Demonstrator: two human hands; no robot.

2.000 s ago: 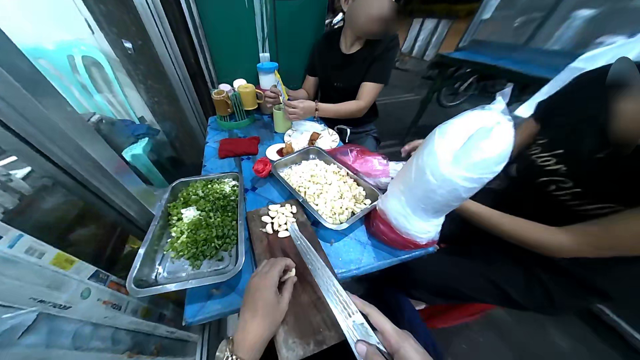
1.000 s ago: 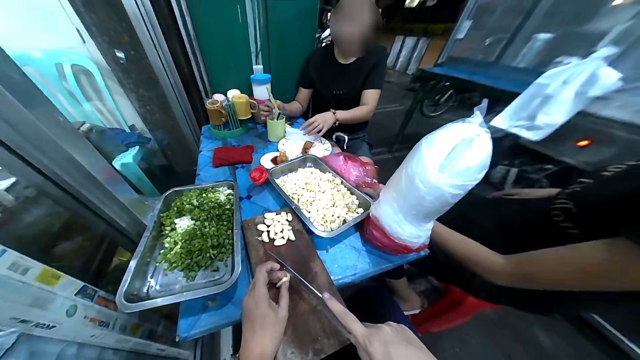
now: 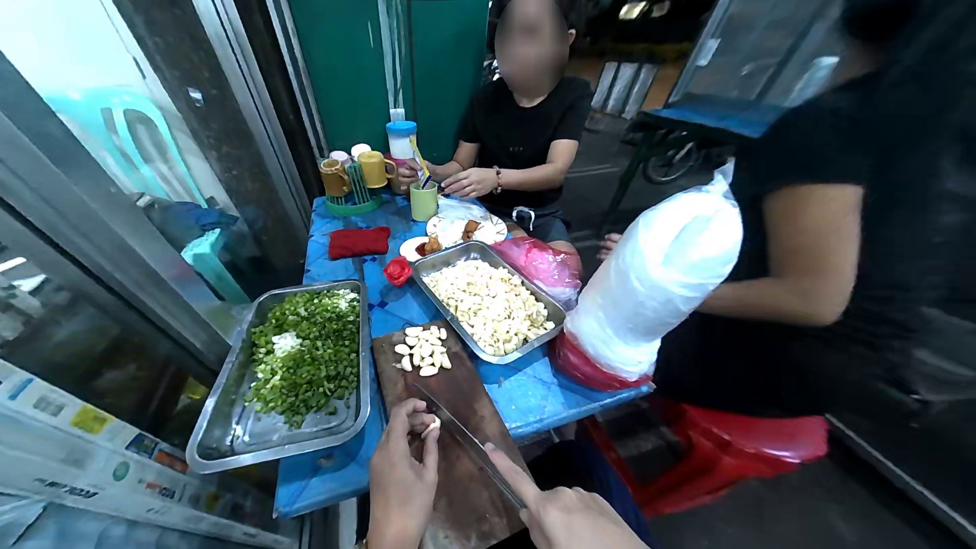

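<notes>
Between its thumb and fingers, my left hand (image 3: pixel 406 465) holds a garlic clove (image 3: pixel 431 426) above a wooden cutting board (image 3: pixel 467 473). My right hand (image 3: pixel 568 507) grips a knife (image 3: pixel 471 442), its handle mostly hidden and its blade slanting up toward the clove. A group of pale peeled cloves (image 3: pixel 424 349) lies at the board's far end. Left of the board, a metal tray (image 3: pixel 200 446) holds chopped green vegetables (image 3: pixel 313 351) with some white bits. Beyond the board, a second metal tray (image 3: pixel 455 326) is filled with pale chopped pieces (image 3: pixel 496 305).
A tall plastic-wrapped bundle (image 3: pixel 656 282) stands at the right edge of the blue table (image 3: pixel 526 393). Farther back are a red cloth (image 3: pixel 359 242), mugs (image 3: pixel 376 168), a green cup (image 3: pixel 424 201) and plates. One person sits across; another is at the right by a red stool (image 3: pixel 747 442).
The knife blade, seen broadside two seconds ago, now shows nearly edge-on near the clove. The person across has moved a hand from the plates back toward the green cup since one second ago.
</notes>
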